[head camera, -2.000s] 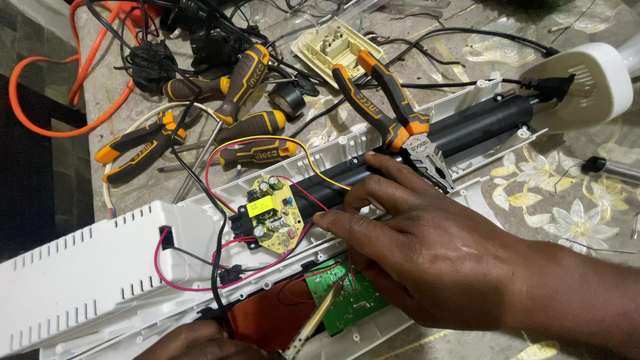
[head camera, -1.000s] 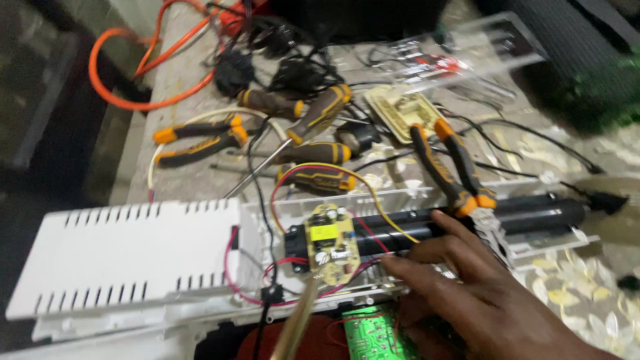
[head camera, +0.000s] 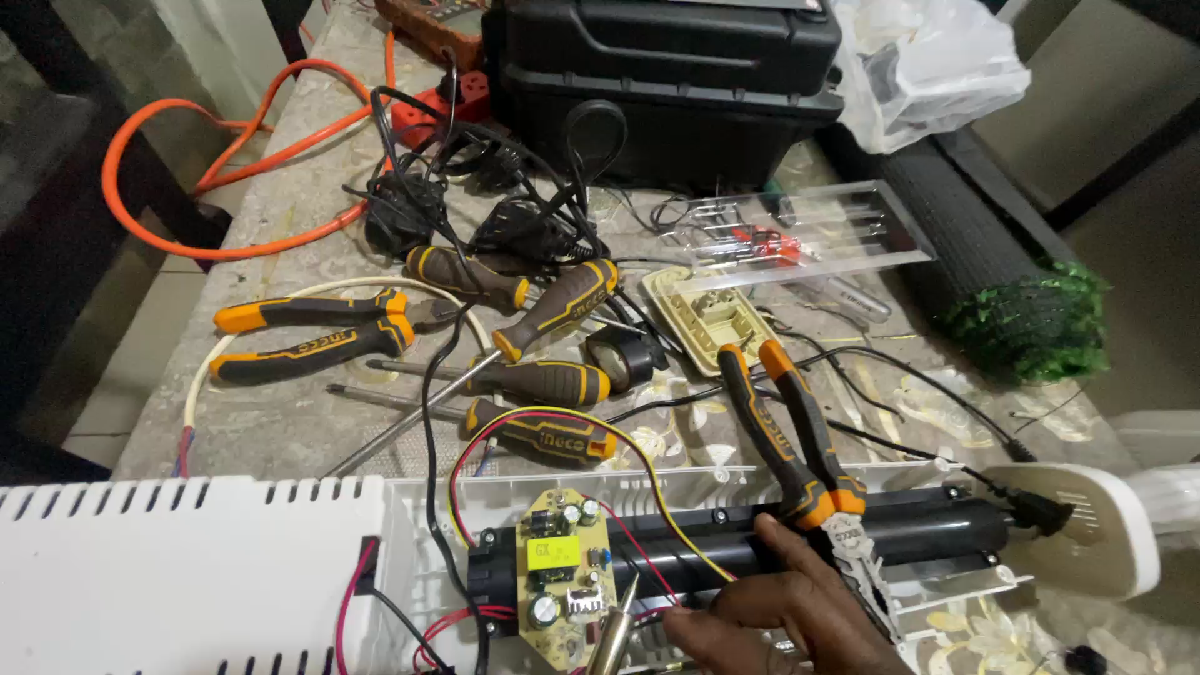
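Note:
My right hand (head camera: 787, 609) is at the lower right, over the long black cylinder (head camera: 891, 548) in a white plastic housing. One fingertip is beside a thin red wire near the circuit board (head camera: 562, 581); whether the fingers grip it is hidden. Another finger reaches up beside combination pliers (head camera: 830, 506) with orange and dark handles, which lie across the cylinder. The pointed metal tip of what looks like a soldering iron (head camera: 614, 637) rises from the bottom edge at the board's right side. My left hand is out of view. A yellow and a red wire loop above the board.
Several screwdrivers (head camera: 539, 431) and another pair of pliers (head camera: 314, 337) lie behind the housing. Beyond them are tangled black cables (head camera: 408, 206), an open cream plastic box (head camera: 717, 323), a clear plastic tray (head camera: 881, 230) and a black case (head camera: 666, 103). An orange cable (head camera: 141, 225) loops at the left.
The view has swung up toward the back of the table. My left hand, seen at the bottom two seconds ago, has left the view. The iron's tip is now at the circuit board's right edge.

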